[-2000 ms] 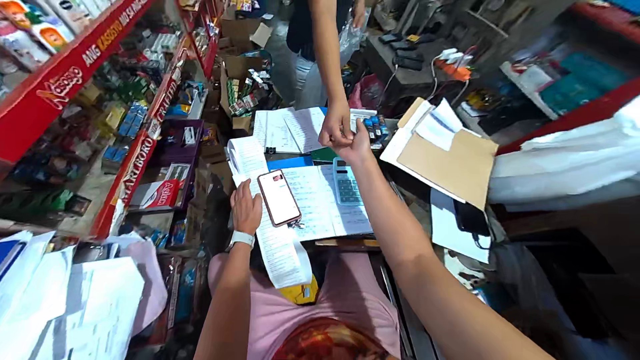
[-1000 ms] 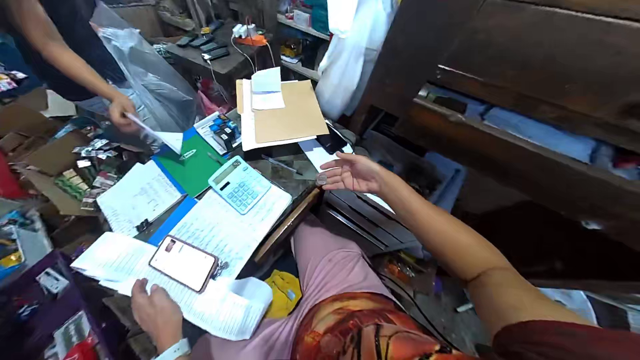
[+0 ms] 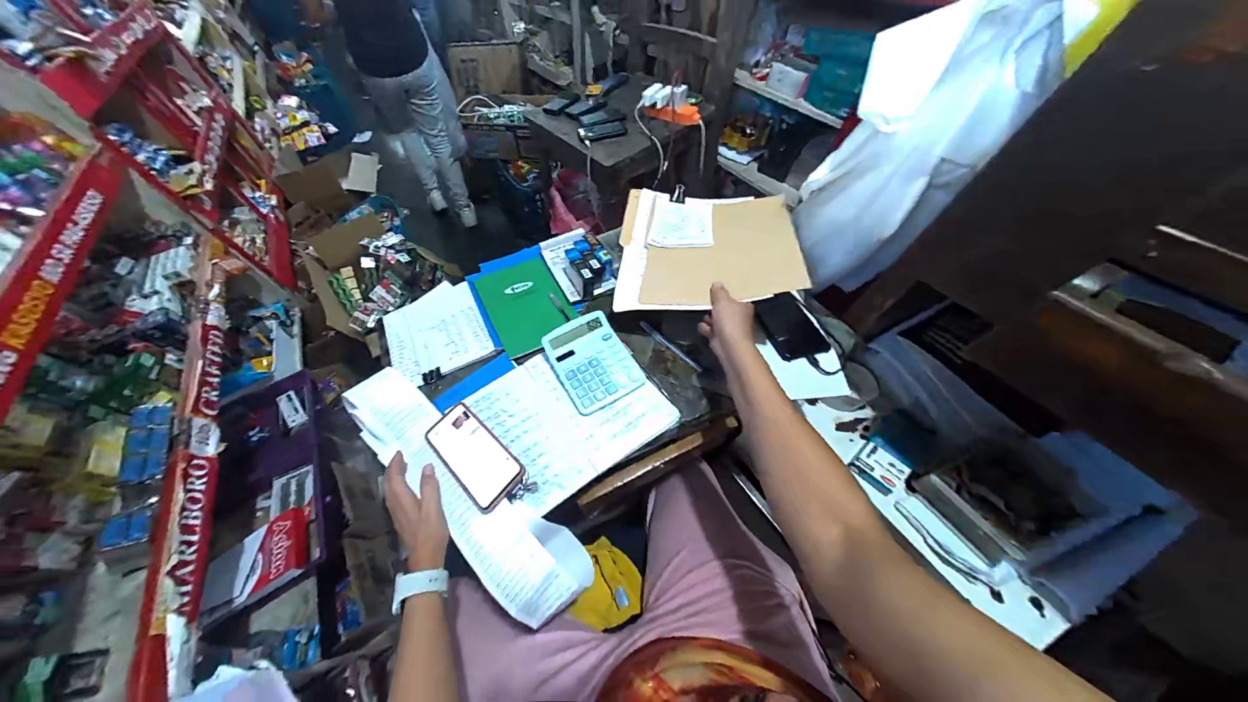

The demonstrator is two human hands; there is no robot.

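My left hand (image 3: 417,509) rests at the left edge of a long paper strip (image 3: 487,556), fingers apart, just below a smartphone (image 3: 475,455) with a lit screen. My right hand (image 3: 729,322) is at the lower edge of a brown folder (image 3: 746,244) with papers clipped to it; whether the fingers grip it is unclear. A light blue calculator (image 3: 593,363) lies on an open notebook (image 3: 634,429) with handwriting. Behind it are a green notebook (image 3: 522,304) and a written sheet (image 3: 439,327). A pen (image 3: 671,346) lies between the calculator and my right hand.
A dark phone (image 3: 792,327) with a cable lies right of my right hand. A person (image 3: 414,107) stands farther back. Several devices and an orange power strip (image 3: 675,114) are on a small wooden table (image 3: 624,146). Red-edged shelves (image 3: 185,546) line the left side; a yellow cloth (image 3: 609,585) hangs below the desk.
My right hand, held open beside the desk a second ago, is now at the folder's lower edge. The other person, who held a paper near the desk, is now farther away. The view has swung back left.
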